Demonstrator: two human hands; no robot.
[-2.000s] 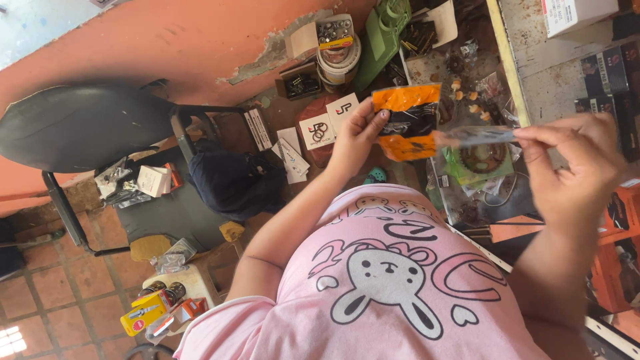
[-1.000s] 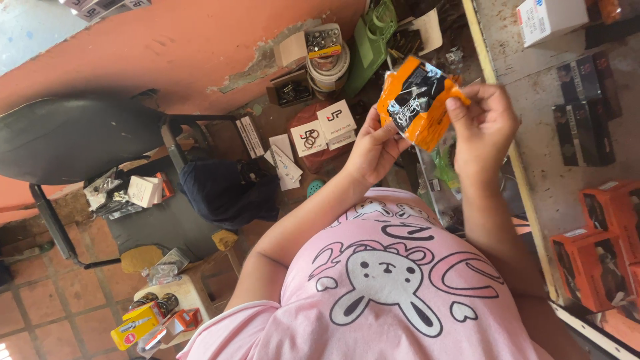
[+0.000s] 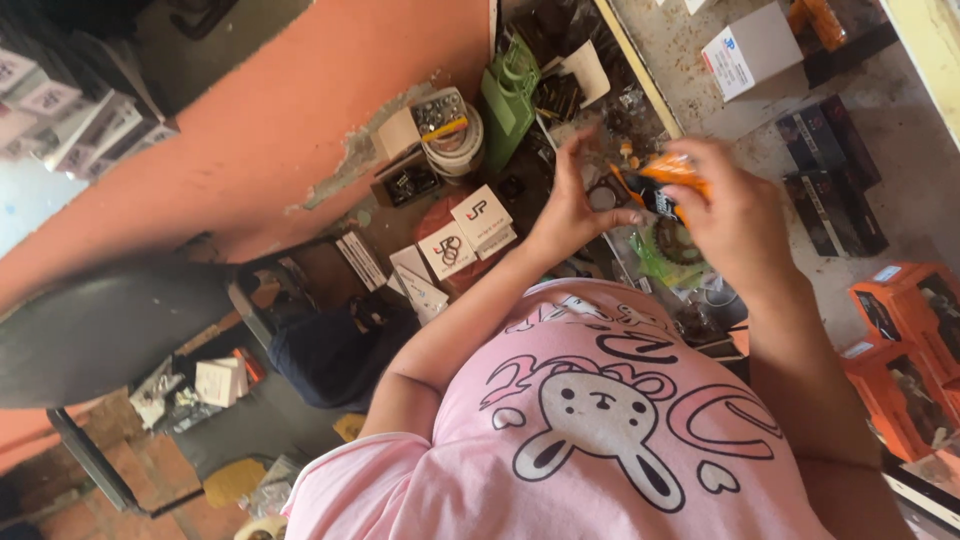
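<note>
My right hand (image 3: 731, 214) grips a small orange and black packet (image 3: 667, 187), which is tilted and partly covered by my fingers. My left hand (image 3: 577, 206) is just left of the packet, thumb and fingers spread, holding nothing. Its fingertips are blurred. Below and behind the packet lie a toothed metal ring (image 3: 675, 241), perhaps a sprocket, and a green plastic bag (image 3: 656, 262).
At the left stand a black chair (image 3: 135, 330) and white boxes (image 3: 448, 250) with metal rings on one. A bucket (image 3: 459, 154) carries a box of small metal parts. Black boxes (image 3: 832, 214), a white box (image 3: 752, 51) and orange boxes (image 3: 904, 352) lie at the right.
My left hand has let go of the packet, which both hands held a second ago. The packet is now in my right hand alone. The clear strip seen in my right hand earlier is out of sight.
</note>
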